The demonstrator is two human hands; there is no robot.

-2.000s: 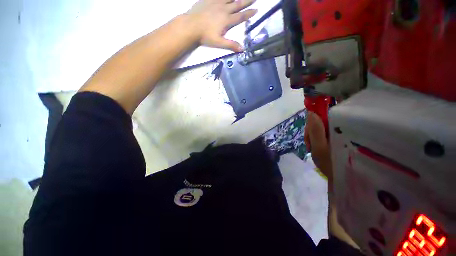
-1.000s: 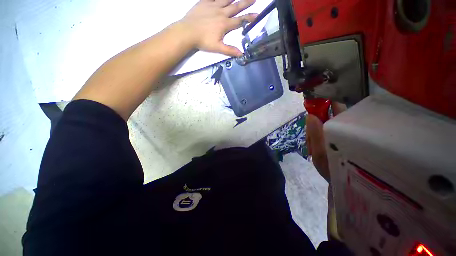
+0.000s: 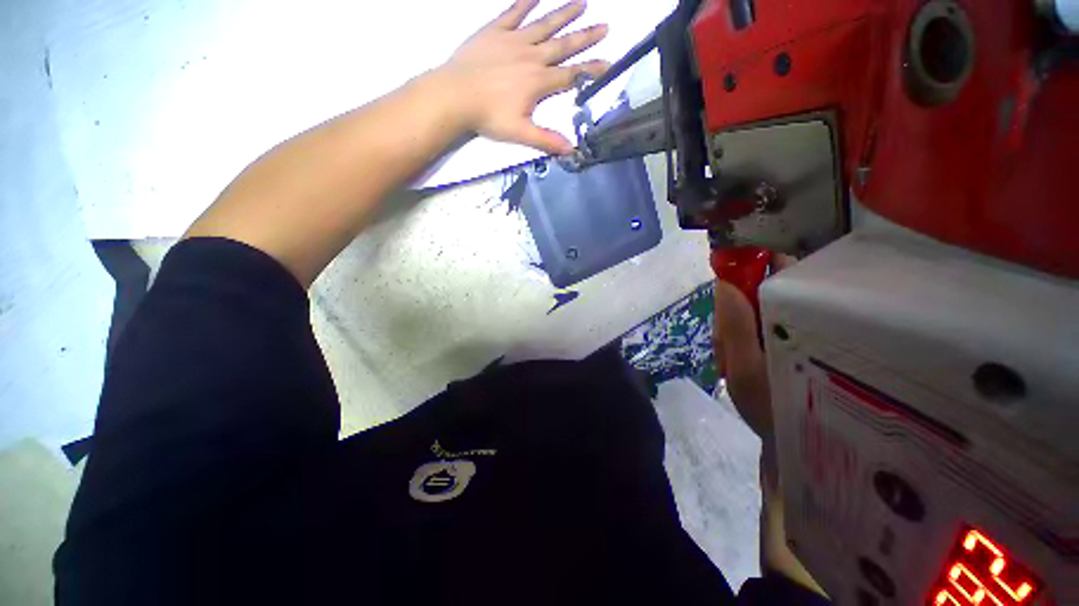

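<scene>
The cloth cutting machine [image 3: 876, 130], with its red motor body, fills the right side. Its grey base plate [image 3: 595, 225] lies flat on the table at the near edge of the white paper marker [image 3: 308, 83]. My left hand [image 3: 521, 77] lies spread on the paper, palm down, thumb and index finger beside the knife and presser guard [image 3: 582, 124]. It holds nothing. My right hand [image 3: 740, 343] is wrapped around the red handle [image 3: 743, 266], partly hidden behind the control box [image 3: 935, 403]. The box shows red glowing digits.
The off-white table [image 3: 414, 296] shows between the paper and my dark shirt. Small dark scraps [image 3: 563, 300] lie near the base plate. A dark strip [image 3: 124, 284] is at the left. Scraps cover the green floor [image 3: 680, 343] beyond the table edge.
The machine and both hands stay in nearly the same place, with only a slight shift in view. My left hand stays spread on the paper. The displayed digits look different.
</scene>
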